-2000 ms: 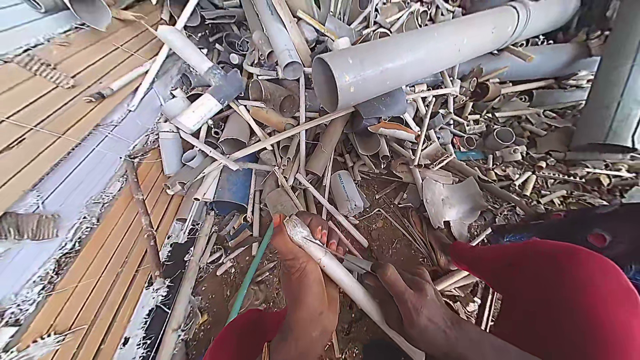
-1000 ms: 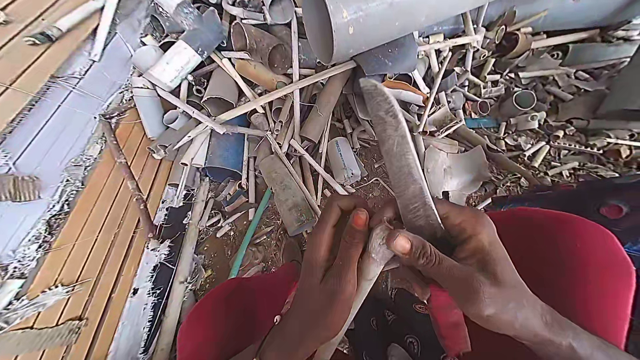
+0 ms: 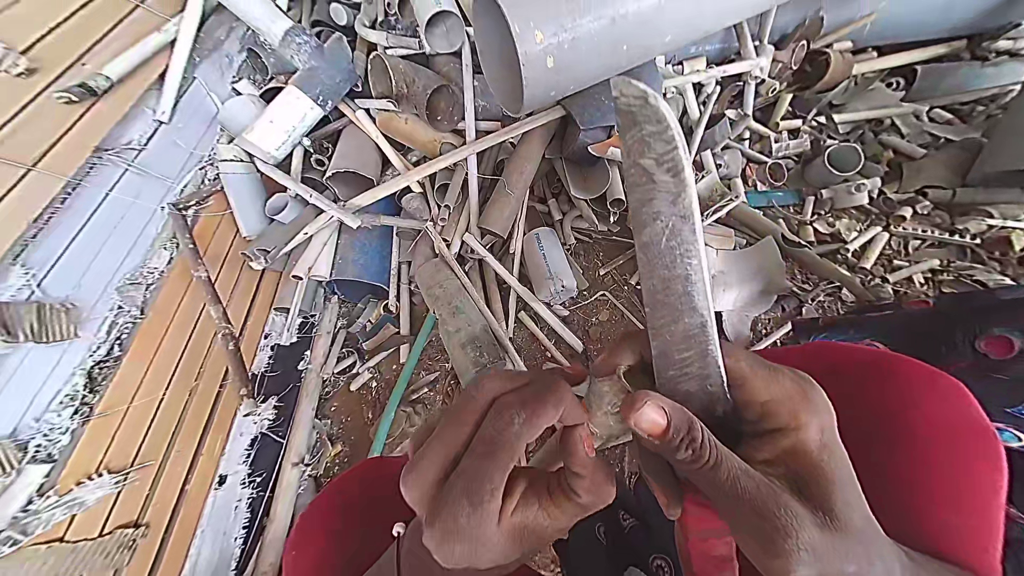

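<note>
In my right hand (image 3: 744, 456) is a broad machete blade (image 3: 668, 240), its rounded tip pointing up and away from me. The thumb and fingers of that hand also pinch a small greyish piece (image 3: 608, 408), whose material I cannot tell. My left hand (image 3: 512, 464) holds the other side of this piece between thumb and fingertips. Both hands are close together above my lap. The machete's handle is hidden by the right hand.
A large grey plastic pipe (image 3: 624, 40) lies beyond the blade. Cut pipe pieces, including a white one (image 3: 550, 266), and thin sticks cover the ground. Slatted brown panels (image 3: 160, 384) lie at the left, with a thin green pipe (image 3: 404, 384) beside them.
The long pale piece gripped two seconds ago no longer shows between the hands. The machete has come up to point away from me. The view has moved closer.
</note>
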